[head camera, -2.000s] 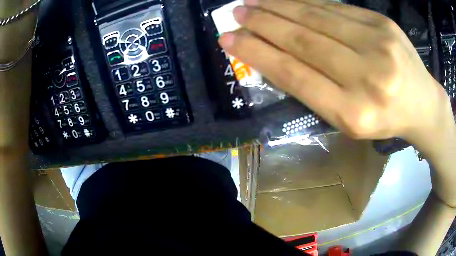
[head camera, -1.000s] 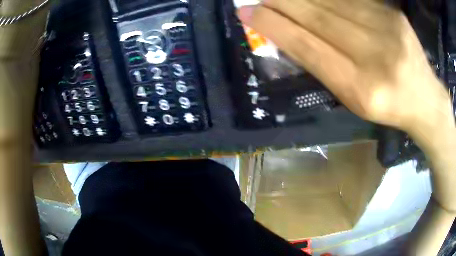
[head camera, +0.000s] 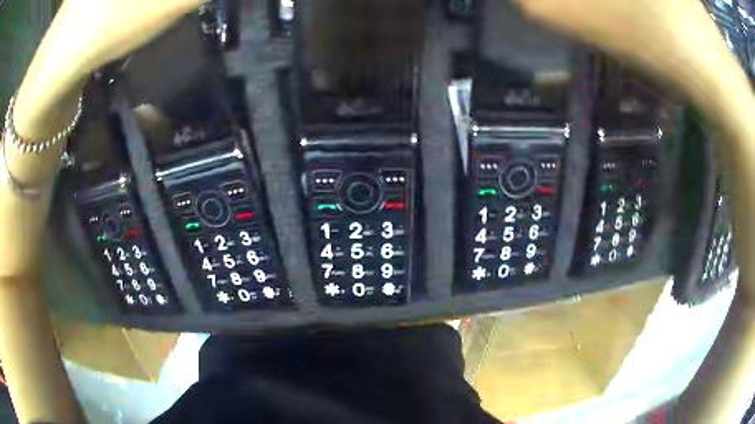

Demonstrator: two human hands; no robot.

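Several black keypad phones lie in a row in a black foam tray [head camera: 439, 207], with the middle phone [head camera: 358, 224] nearest the centre. Another phone [head camera: 509, 207] lies to its right and one [head camera: 222, 224] to its left. Their screens are dark, and the upper ends are blurred. A small pale glossy strip [head camera: 461, 108] shows at the left side of the phone right of centre. My left hand [head camera: 103, 37] and my right hand [head camera: 633, 33] arch in from the sides above the tray. The top edge cuts off their fingers, so what they hold is hidden.
Open brown cartons stand below the tray's front edge, one at the right [head camera: 546, 348] and one at the left [head camera: 108, 352]. My dark-clothed body [head camera: 331, 373] is between them. Part of another dark tray with a keypad phone [head camera: 718, 248] shows at the right.
My right hand has moved up off the phone at the right. The white and orange piece and the dotted-grille cover are out of view. The view has shifted, showing more of the phone row.
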